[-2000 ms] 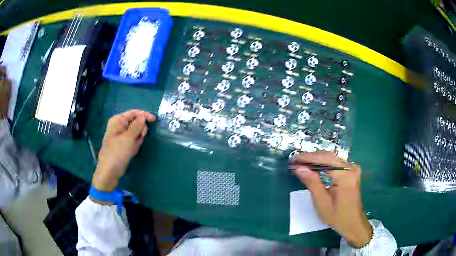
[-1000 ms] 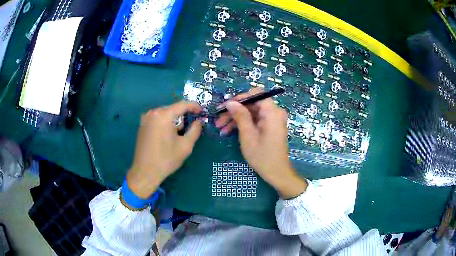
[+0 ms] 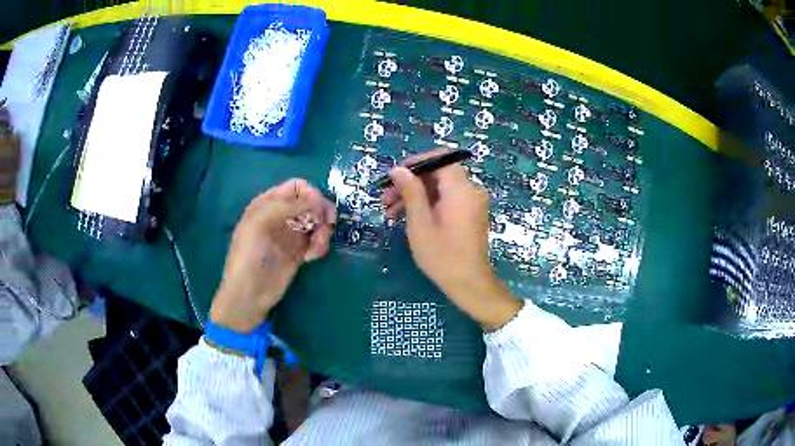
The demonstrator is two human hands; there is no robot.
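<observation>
My left hand [image 3: 272,239] is palm up with curled fingers left of the tray. Small white pieces [image 3: 302,223] lie in it. My right hand [image 3: 449,231] holds slim black tweezers [image 3: 436,163] over the left part of the clear blister tray [image 3: 414,96]. The tweezers' tip is near the thumb and hard to make out. Round modules [image 3: 485,119] with white spoked faces sit in rows in the tray. A dark round module [image 3: 356,234] shows at its lower left corner, right of my left fingers.
A blue bin [image 3: 308,109] of white bits stands upper left, beside a black box with white paper [image 3: 122,146]. A chequered patch [image 3: 407,329] lies in front, a white card [image 3: 601,340] by my right sleeve. Stacked trays [image 3: 767,209] are right. Another person's sleeve [image 3: 30,270] shows left.
My hands have moved apart. My left hand has turned palm up, and the dark module seen at its fingers a second ago no longer shows there. My right hand still holds the tweezers.
</observation>
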